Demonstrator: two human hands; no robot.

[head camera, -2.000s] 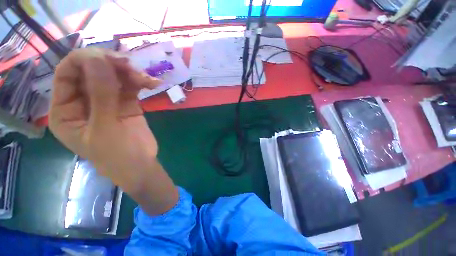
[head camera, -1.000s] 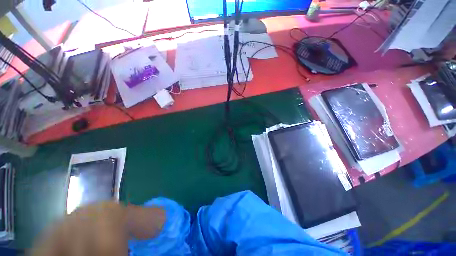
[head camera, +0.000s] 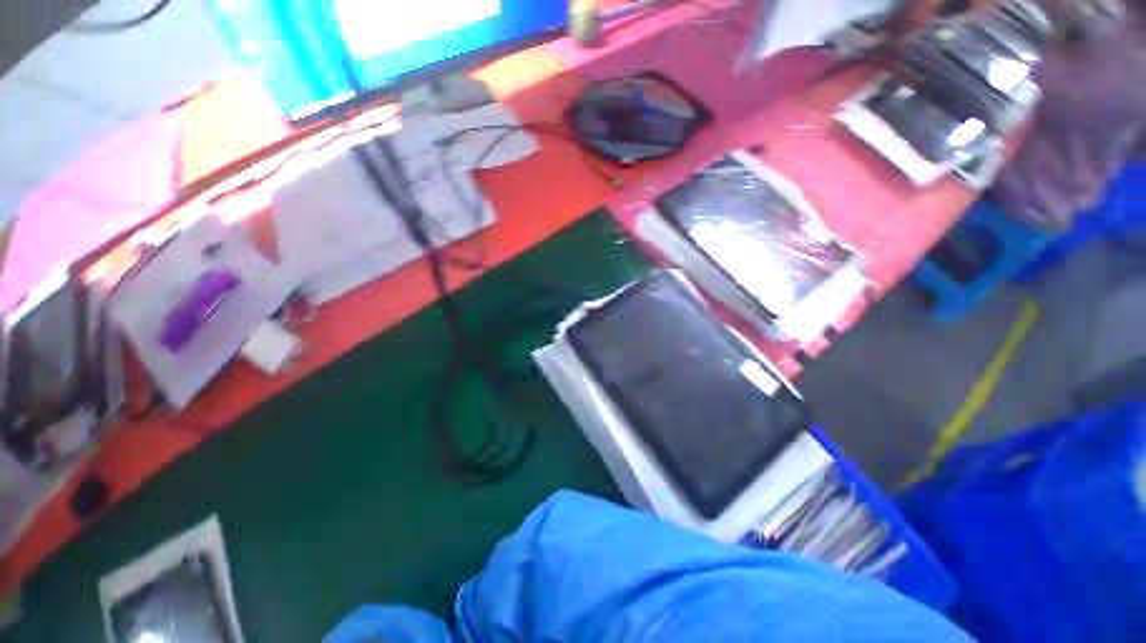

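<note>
Neither of my hands is in view; only blue sleeves (head camera: 666,578) show at the bottom edge. Nearest in front, a dark tablet (head camera: 685,396) lies screen up on white sheets on top of a blue crate (head camera: 899,540) filled with tablets and sheets. A second tablet (head camera: 163,609) lies on a white sheet on the green mat at the bottom left, cut off by the edge. A third tablet (head camera: 754,239), glossy with reflections, lies on white sheets on the pink covering. Black cables (head camera: 484,427) hang down and loop on the green mat (head camera: 339,465).
More tablets (head camera: 924,126) lie at the back right, beside a person's blurred sleeve (head camera: 1081,138). A dark coiled device (head camera: 638,116), papers (head camera: 377,214), a purple-print card (head camera: 195,314) and a white adapter (head camera: 270,345) lie at the back. A blue stool (head camera: 961,264) stands on the floor.
The view has turned to the right and tilted. My left hand, raised at first and then low and blurred, has left the picture. The tablets keep their places on the bench.
</note>
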